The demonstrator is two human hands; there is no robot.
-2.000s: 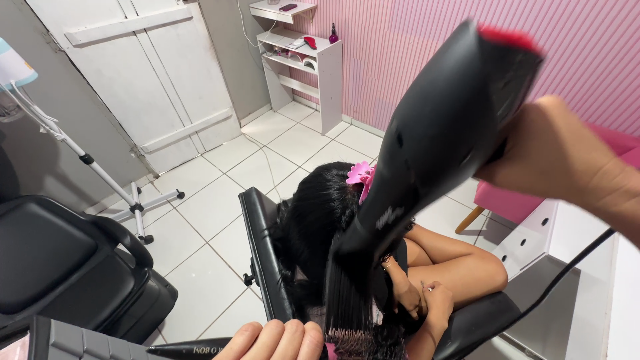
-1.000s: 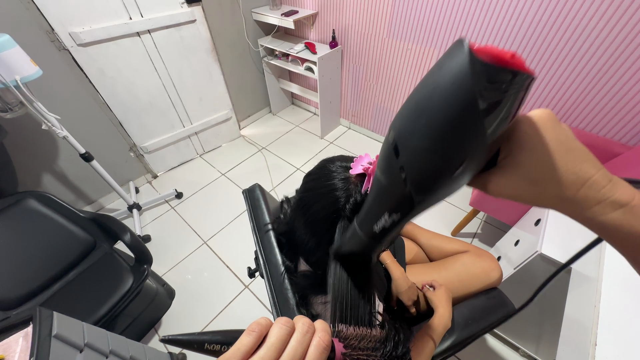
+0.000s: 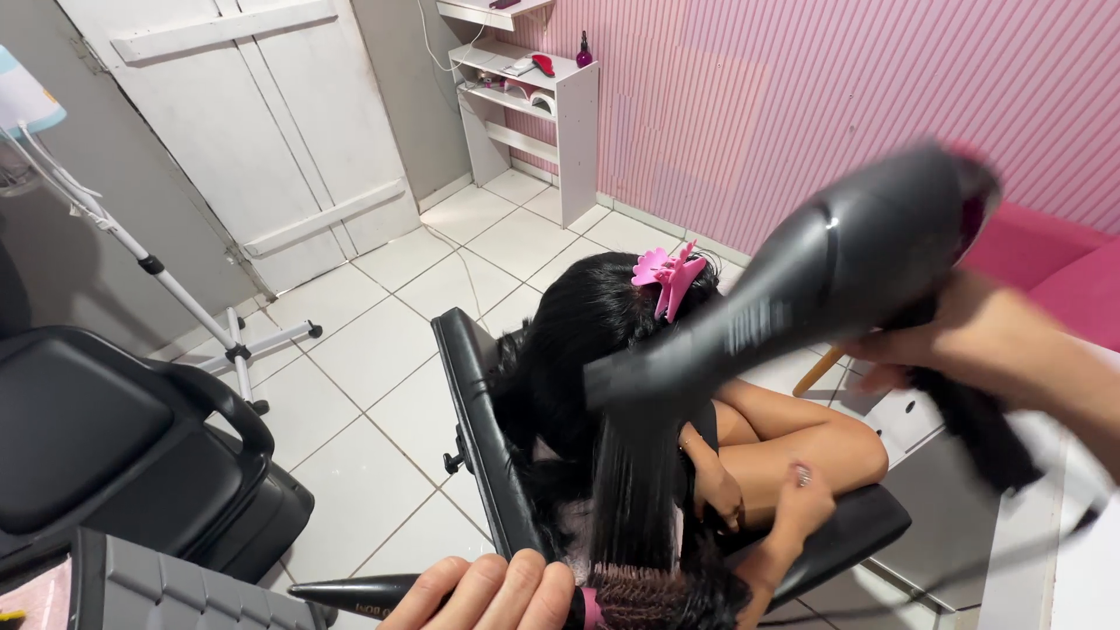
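Observation:
My left hand (image 3: 499, 595) grips the black handle of a round hair brush (image 3: 647, 595). A stretched section of long black hair (image 3: 637, 490) runs down from a seated person's head to its bristles. My right hand (image 3: 971, 341) holds a black hair dryer (image 3: 814, 254) by its handle, blurred by motion. The dryer's nozzle lies over the upper part of that hair section, at the side of the head. A pink claw clip (image 3: 669, 276) holds hair on top of the person's head. The person's hands rest near their folded legs (image 3: 796, 437).
The person sits in a black salon chair (image 3: 490, 446). Another black chair (image 3: 96, 429) and a grey drawer unit (image 3: 166, 582) stand at left, near a white wheeled stand (image 3: 175, 289). White shelves (image 3: 577, 140), a pink seat (image 3: 1050, 271) and a white counter (image 3: 1085, 542) are also around.
The hair dryer has swung from steeply tilted to a flatter angle, its rear end now lower and farther right. The left hand still holds the brush at the hair.

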